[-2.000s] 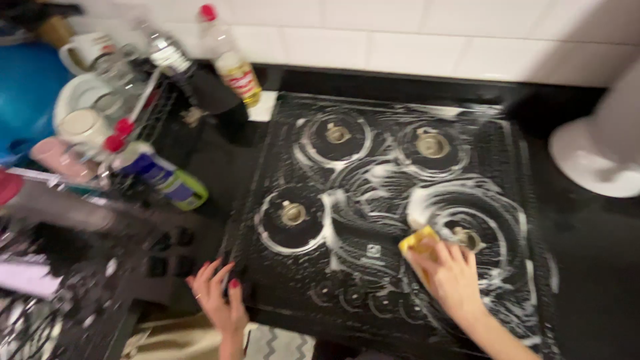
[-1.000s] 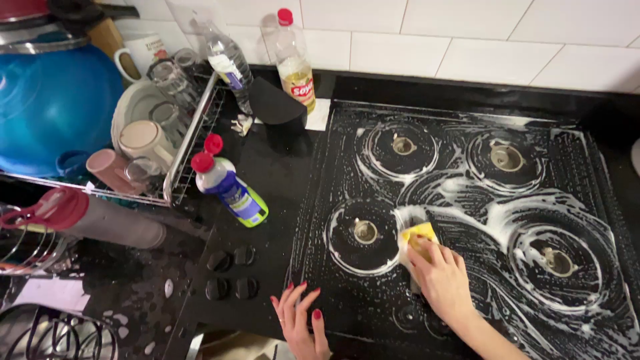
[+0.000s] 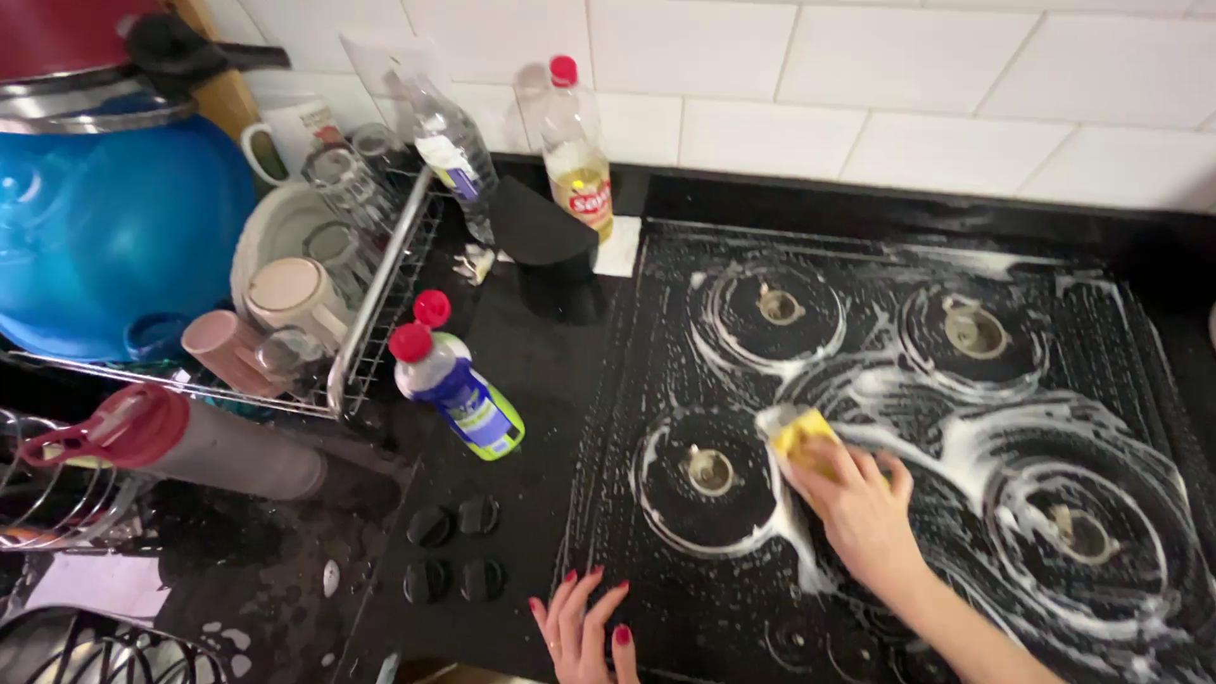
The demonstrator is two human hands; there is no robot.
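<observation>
My right hand [image 3: 855,503] presses a yellow sponge [image 3: 803,442] with foam at its far edge onto the black glass cooktop [image 3: 883,361], just right of the near-left burner [image 3: 711,472]. White suds swirl over the cooktop and ring its burners, whose caps and grates are off. My left hand [image 3: 584,632], fingers spread and nails red, rests at the front left edge of the cooktop and holds nothing. Several black control knobs [image 3: 454,551] lie on the counter to its left.
Left of the cooktop stand a green-and-blue detergent bottle [image 3: 465,399], an oil bottle [image 3: 578,161], a clear plastic bottle [image 3: 451,152] and a black container [image 3: 541,233]. A wire dish rack [image 3: 380,275] holds mugs and glasses. A red-lidded bottle [image 3: 228,442] lies nearer.
Between two seconds and one second ago, my right hand moved the sponge left, from beside the near-right burner to near the near-left one. The view has shifted too.
</observation>
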